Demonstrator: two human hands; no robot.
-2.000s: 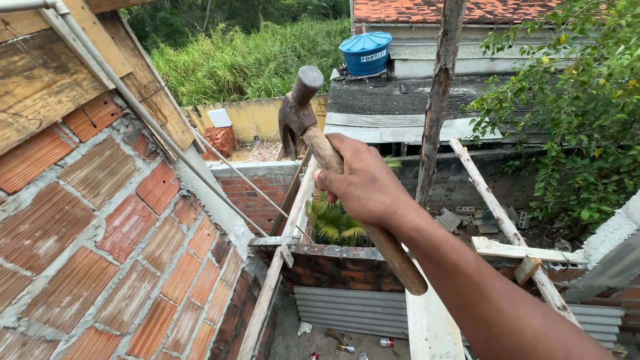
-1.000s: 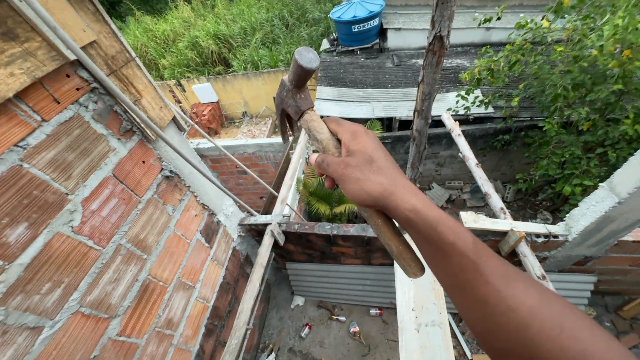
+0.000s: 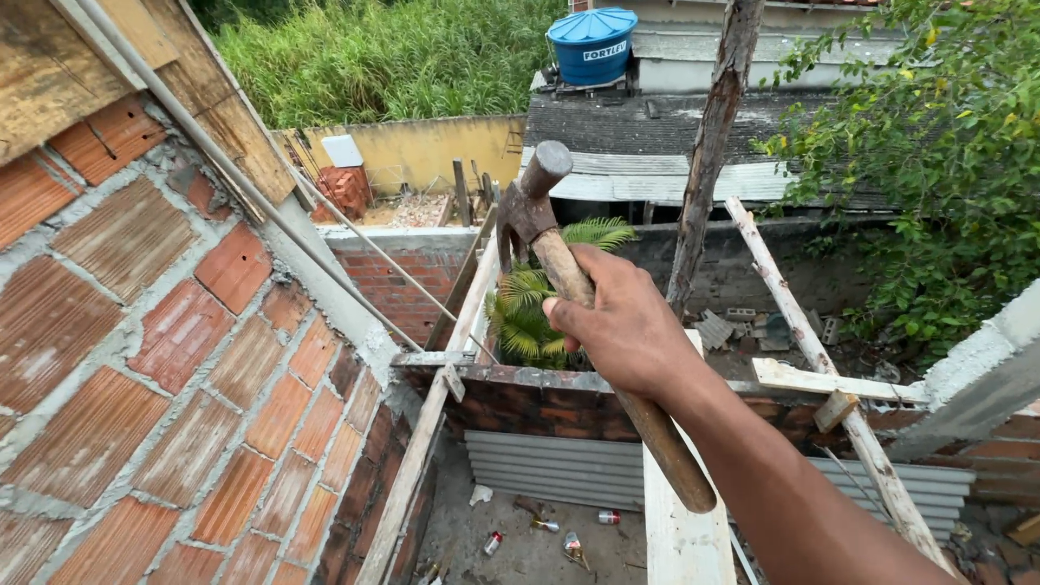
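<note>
My right hand (image 3: pixel 630 321), at the middle of the head view, is closed around the wooden handle of a claw hammer (image 3: pixel 532 203). The rusty metal head points up and to the left, its round face on top and its claw hanging down at the left. Below my fist the lower part of the handle slants down to the right, over a pale wooden board (image 3: pixel 682 520). The hammer is held in the air, and behind its head are a palm plant (image 3: pixel 528 325) and a timber beam. My left hand is not in view.
A hollow-brick wall (image 3: pixel 187 341) fills the left side, with a thin pipe (image 3: pixel 236 175) along it. A narrow timber (image 3: pixel 418 443) runs over a drop to a littered concrete floor (image 3: pixel 512 536). A rough wooden post (image 3: pixel 715 146) and a slanting pole (image 3: pixel 821 366) stand beyond my hand.
The hammer stays in my right hand in much the same pose throughout. The view tilted down after the first frame, then partly back up.
</note>
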